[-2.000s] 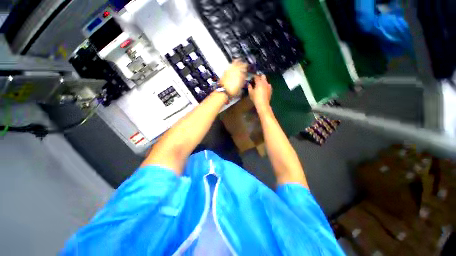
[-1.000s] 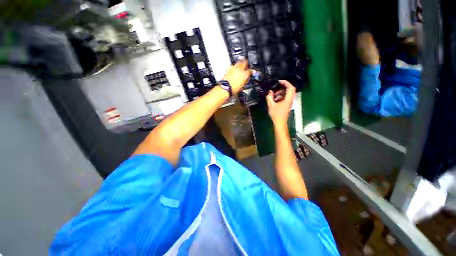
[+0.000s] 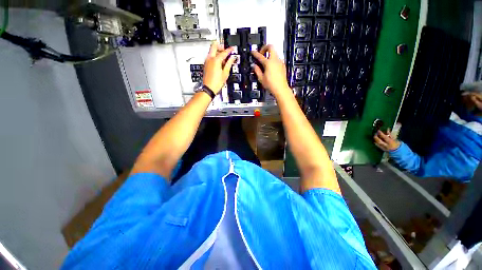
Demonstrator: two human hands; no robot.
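Note:
The black fixture point(image 3: 244, 79) with two columns of nests stands upright in view on the white machine bed point(image 3: 158, 68). My left hand point(image 3: 218, 66) is at its left column, fingertips on a small part point(image 3: 235, 59) in an upper nest. My right hand point(image 3: 270, 68) is at the right column, thumb and fingers bent around an upper nest. The fingers partly cover the nests, so I cannot tell if either hand grips a part. Lower nests hold small pale-centred parts.
A blister tray point(image 3: 330, 68) with dark parts lies right of the fixture. Beyond it, a green conveyor belt point(image 3: 388, 68) carries several small parts. Another person's hand point(image 3: 387, 140) touches a part there. A red button point(image 3: 257, 113) is on the machine's front edge. A cardboard box point(image 3: 269, 141) is below.
Both hands have moved from the blister tray's near-left corner to the fixture on the left. The view has turned and straightened. The other person's hand now shows at the belt.

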